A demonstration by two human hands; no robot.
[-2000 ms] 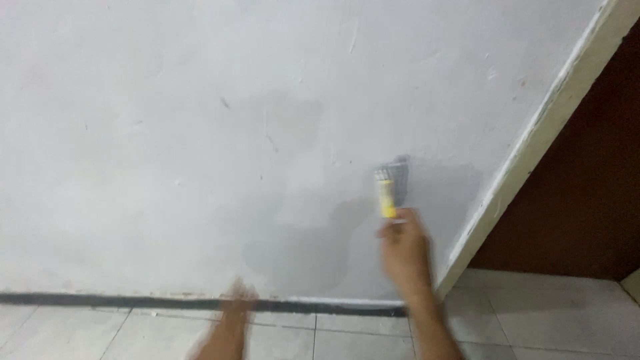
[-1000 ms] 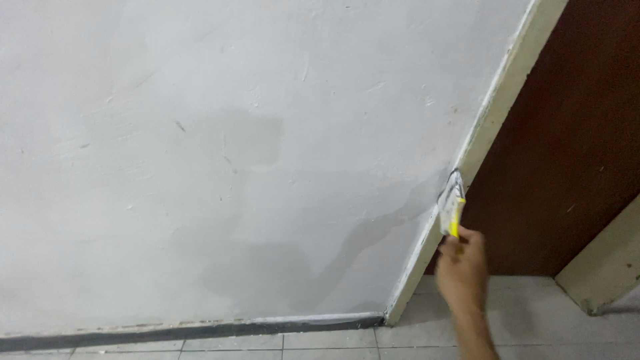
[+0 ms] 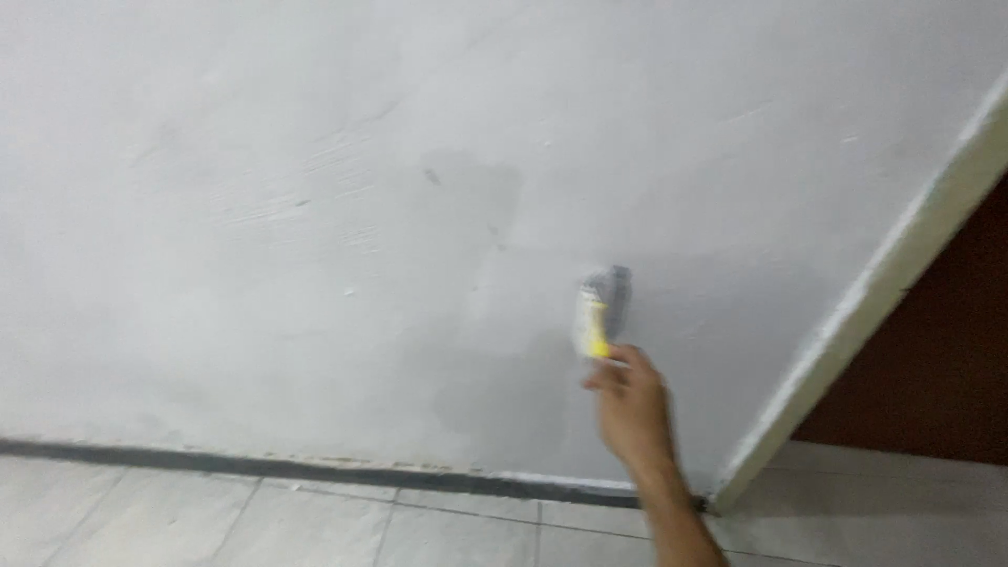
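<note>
My right hand (image 3: 632, 402) grips the yellow handle of a paintbrush (image 3: 594, 319), its whitish bristle end pointing up against the wall. The brush is blurred, and a dark shadow lies just to its right. Around it the white wall (image 3: 354, 252) shows darker, damp-looking grey patches, one below and left of the brush and a smaller one higher up. Small scrapes and pits mark the surface. My left hand is out of view.
At the right, a cream door frame (image 3: 882, 276) edges a dark brown door (image 3: 929, 354). A dark baseboard strip (image 3: 315, 470) runs along the bottom of the wall, above pale floor tiles (image 3: 315, 520).
The brush in my right hand has moved left, from the door frame's edge onto the wall. My left hand, seen low in the earliest frame, is out of view. The view has shifted.
</note>
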